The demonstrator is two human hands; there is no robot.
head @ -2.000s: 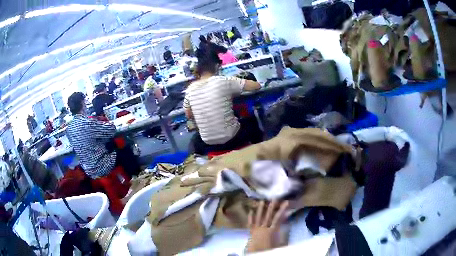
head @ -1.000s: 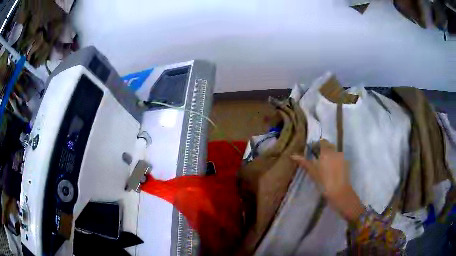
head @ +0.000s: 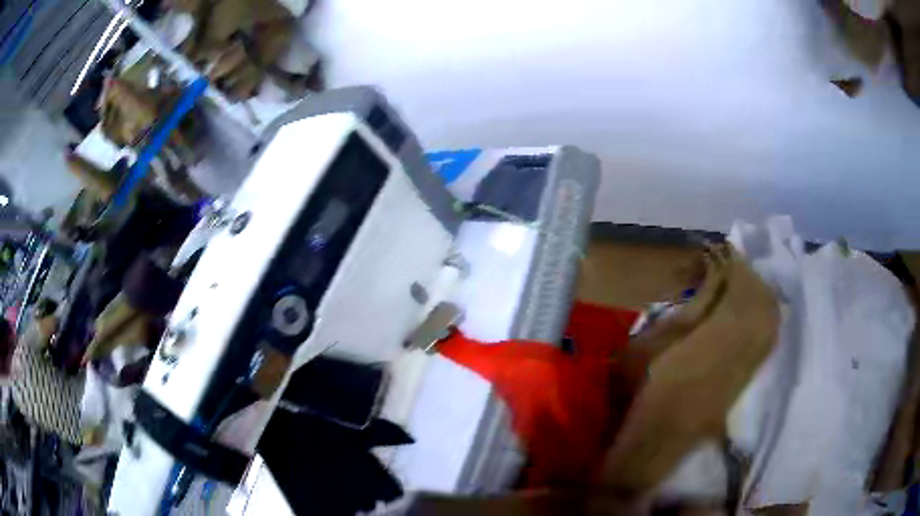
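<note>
Neither of my hands can be made out; the frame is blurred. The white sewing machine [head: 398,272] stands tilted across the middle, with a dark control panel and dial. Black cut pieces [head: 323,459] with pointed ends lie at its lower part. A dark rectangle, perhaps a phone [head: 338,388], lies just above them. Tan garment panels [head: 696,353] with white reverse sides [head: 832,353] are heaped at the right. A red cloth [head: 540,398] hangs between the machine and the panels.
A pale surface [head: 625,101] fills the upper right. Tan bundles [head: 237,45] and a blue bar [head: 161,141] are at the upper left. A striped garment, perhaps on a person [head: 45,393], shows at the left edge.
The view has swung from the factory floor to the machine, which now sits further right than one second ago. The hand seen on the panels earlier is no longer visible.
</note>
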